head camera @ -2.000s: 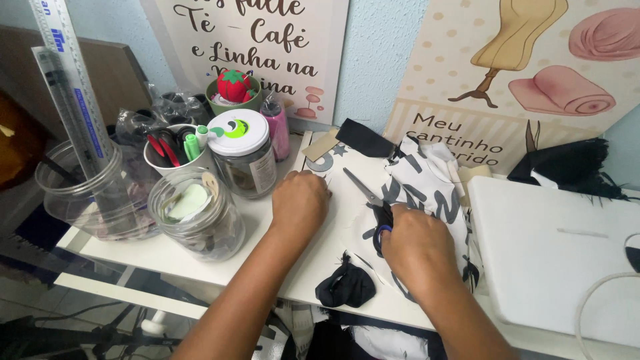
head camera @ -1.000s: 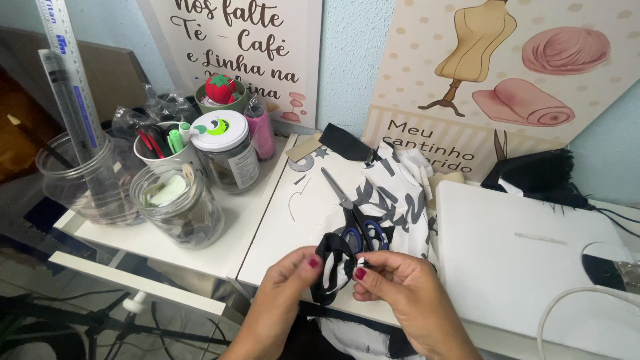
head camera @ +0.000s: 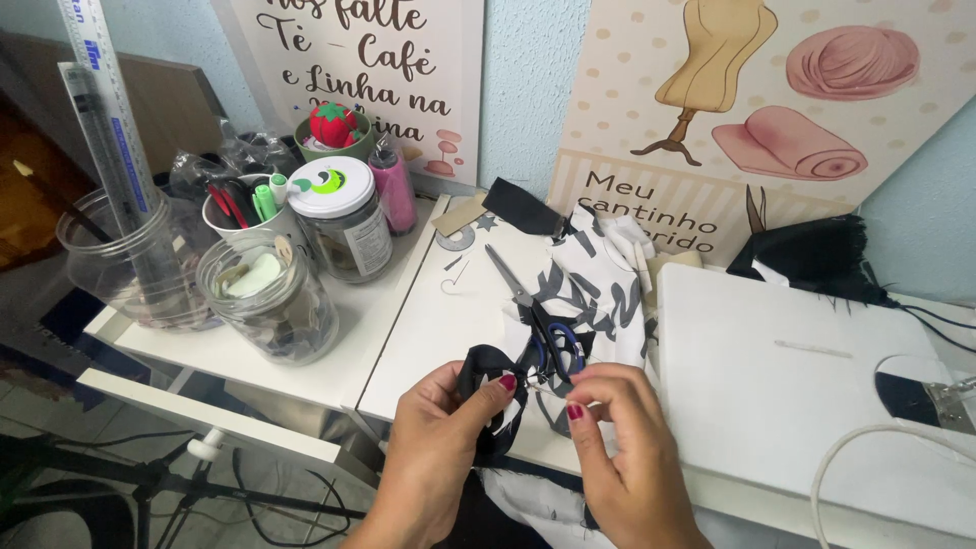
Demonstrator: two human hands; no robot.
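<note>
My left hand (head camera: 450, 435) grips a gathered piece of black fabric (head camera: 488, 366) with white parts, its thumb pressed on top. Close beside it on the right, my right hand (head camera: 625, 435) has thumb and fingertips together at the fabric's edge; a thin thread or pin seems to run between the hands, too small to tell. Just beyond the fingers lie scissors (head camera: 522, 293) with black and blue handles, blades slightly apart or closed, pointing away. They rest partly on white fabric with dark printed shapes (head camera: 610, 290).
Left of the hands stand an open clear jar (head camera: 267, 328), a white-lidded jar (head camera: 343, 221), a cup of pens (head camera: 252, 217), pink thread (head camera: 394, 191) and a tomato pincushion (head camera: 332, 126). On the right is a white machine surface (head camera: 762, 381) with a cable. An open drawer (head camera: 252, 423) juts out below.
My right hand has let go of the scissors, which now lie on the table. The black fabric, on the table two seconds ago, is in my left hand. Since one second ago my right hand has moved slightly rightward.
</note>
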